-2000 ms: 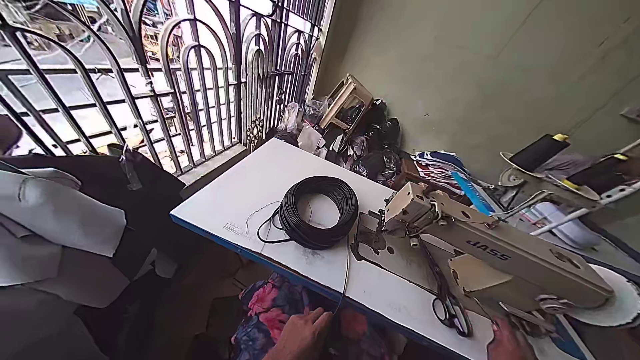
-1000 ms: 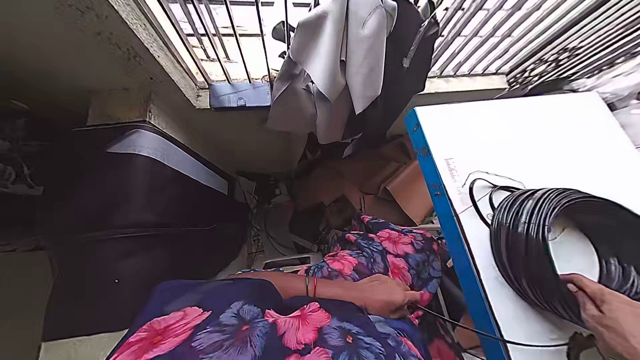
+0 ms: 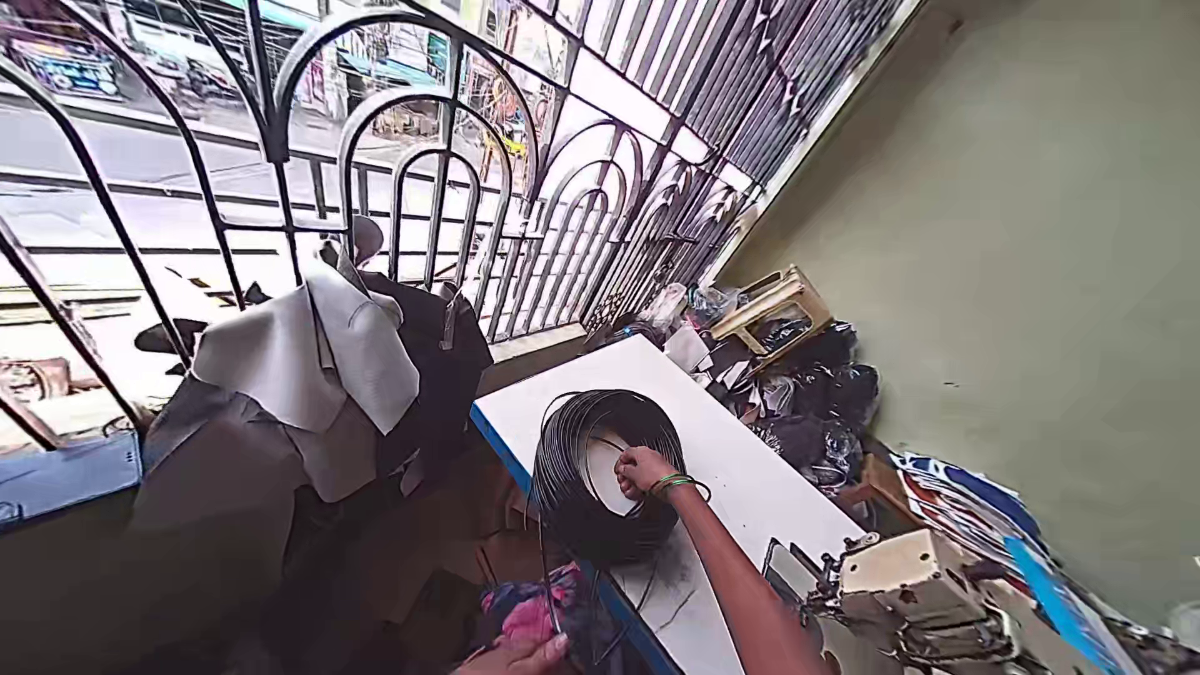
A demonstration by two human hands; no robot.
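Note:
A thick coil of black cord (image 3: 611, 534) rests on the white sewing table (image 3: 750, 469), partly over its blue front edge. My right hand (image 3: 643, 472), with bangles at the wrist, is inside the ring of the coil, its fingers closed on a strand of the cord. At the bottom of the view my left hand (image 3: 516, 654) is low beside the flowered cloth (image 3: 534, 614), partly cut off by the frame. A strand hangs from the coil down to its fingers; whether they pinch it is unclear.
A sewing machine (image 3: 909, 586) stands at the right of the table. Behind the table are a plastic stool (image 3: 773, 314) and black plastic bags (image 3: 825, 394). Grey cloth pieces (image 3: 361, 347) hang on the metal window grille (image 3: 441, 122) at left.
The view has swung back toward the table and wall. My right hand, at the machine two seconds ago and on the coil one second ago, is now inside its ring.

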